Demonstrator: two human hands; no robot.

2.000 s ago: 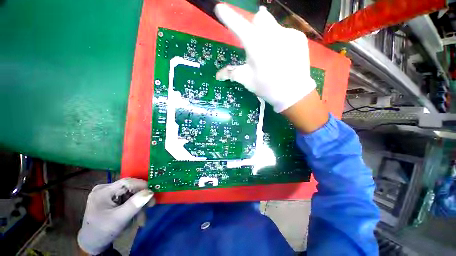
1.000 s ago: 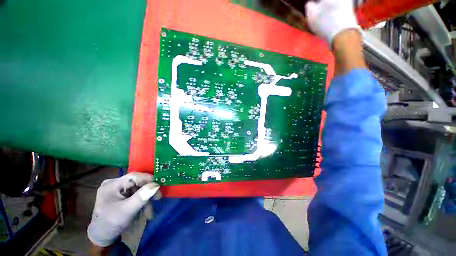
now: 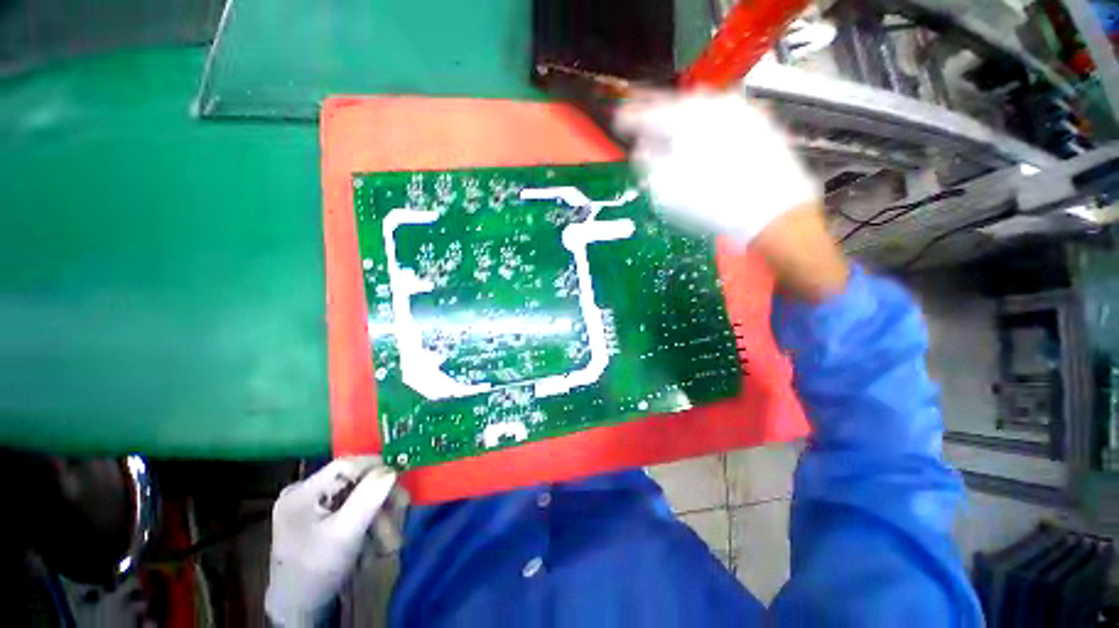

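A green circuit board [image 3: 491,294] lies solder side up, with a broad white angular track, on an orange-red mat [image 3: 430,135]. My left hand [image 3: 325,528], in a white glove, pinches the board's near left corner, thumb on top, at the mat's edge. My right hand [image 3: 724,166], gloved and blurred, is over the board's far right corner. A dark, blurred brush [image 3: 598,113] sticks out from its fingers to the left. The fingertips' exact grip is not clear. The hand hides that corner of the board.
A green bench top [image 3: 160,270] extends left, with a clear sheet or tray edge [image 3: 258,115] at the back. A black box [image 3: 607,37] stands beyond the mat. An orange-red wrapped post [image 3: 742,43] slants beside it. Metal rails [image 3: 884,111] run along the right.
The view has shifted, showing more bench behind the mat. My right hand left the board for the far right, then came back over its far right corner. My left hand stayed at the near left corner.
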